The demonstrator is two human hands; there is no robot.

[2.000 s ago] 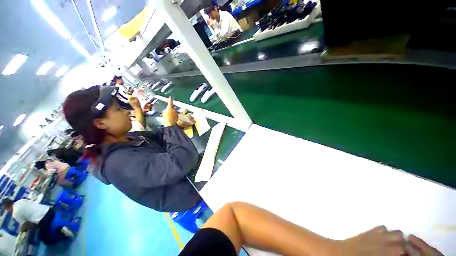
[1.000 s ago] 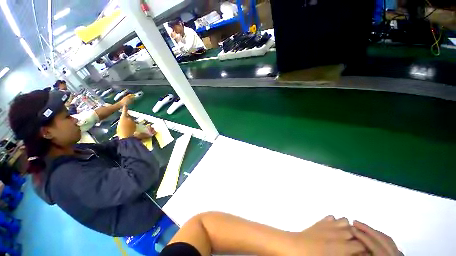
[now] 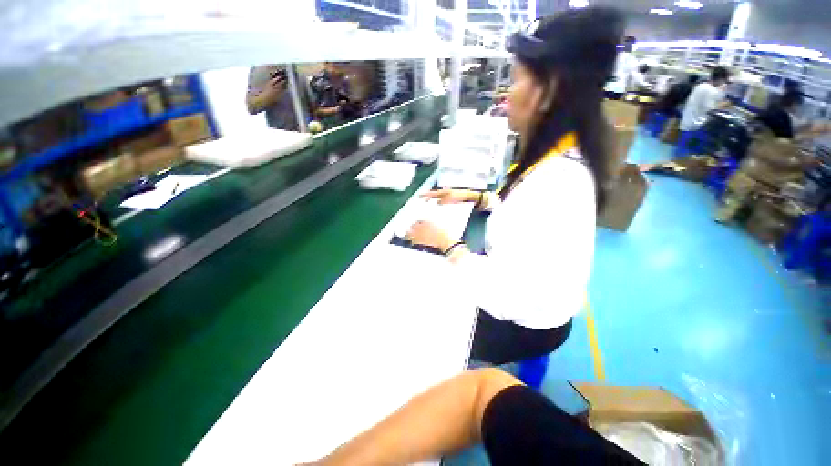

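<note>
Neither of my hands is in the picture. My bare right forearm shows at the bottom, and the bottom edge cuts it off before the hand. The long white tabletop (image 3: 364,337) lies in front of me, left of and beyond the forearm. At its far end a person in a white shirt has both hands on or over a white tray (image 3: 444,217). A dark edge shows under the tray. What my hands hold or touch is hidden.
The green conveyor (image 3: 228,319) runs along the left and carries white trays (image 3: 386,175). Stacked white trays (image 3: 469,150) stand beyond the white-shirted person. An open carton (image 3: 638,400) with clear plastic is at lower right. A white shelf (image 3: 182,64) crosses overhead.
The view has swung right, from the dark-sleeved neighbour to the white-shirted one. My overlapping hands have left the picture, and my right forearm now shows instead of the left.
</note>
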